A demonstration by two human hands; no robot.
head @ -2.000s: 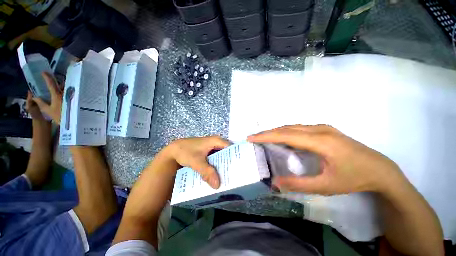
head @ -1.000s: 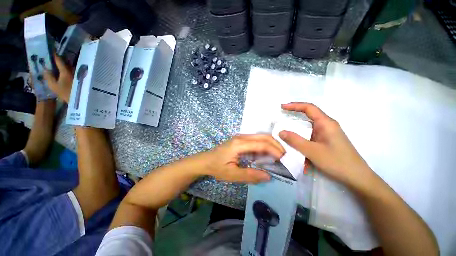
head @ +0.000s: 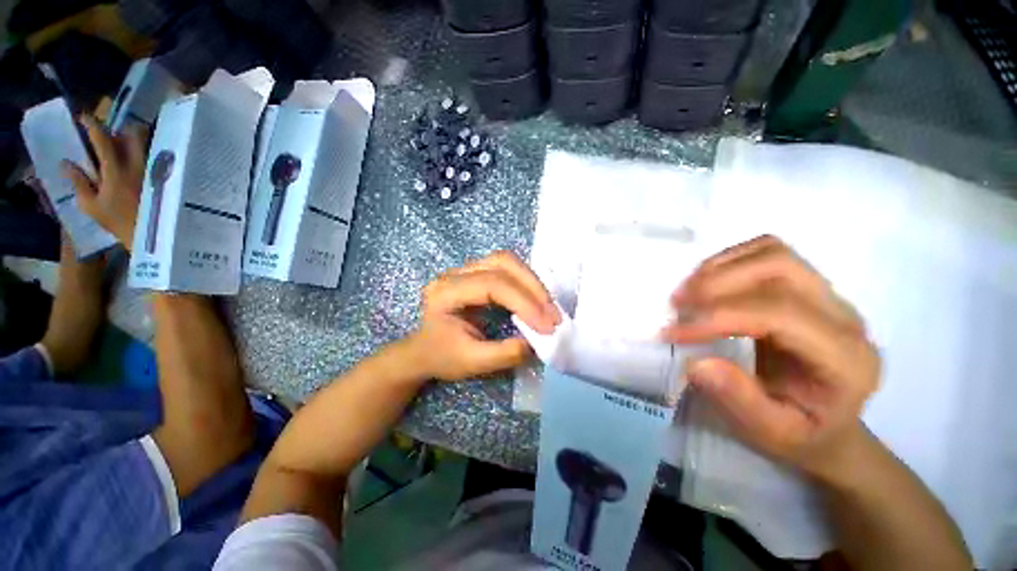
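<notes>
A pale blue and white retail carton (head: 602, 474) stands at the bench's front edge, its printed front with a dark appliance facing me and its top end open. My left hand (head: 480, 318) pinches a white side flap of the carton between thumb and fingers. My right hand (head: 781, 346) is at the right of the opening, fingers apart and slightly blurred; whether it touches the white end flap (head: 630, 296) is hard to tell. The inside of the carton is hidden.
Two open cartons (head: 307, 184) stand at left. Beside them a neighbouring worker's hand (head: 109, 184) holds another carton. Small black parts with white tips (head: 452, 151) lie mid-bench. Stacked dark housings (head: 591, 61) are at the back. White sheets (head: 870, 257) cover the right, near a green upright (head: 842, 67).
The carton went from lying tilted in both hands to upright with its front towards me. My right hand has moved right and opened; my left hand has shifted left to a side flap.
</notes>
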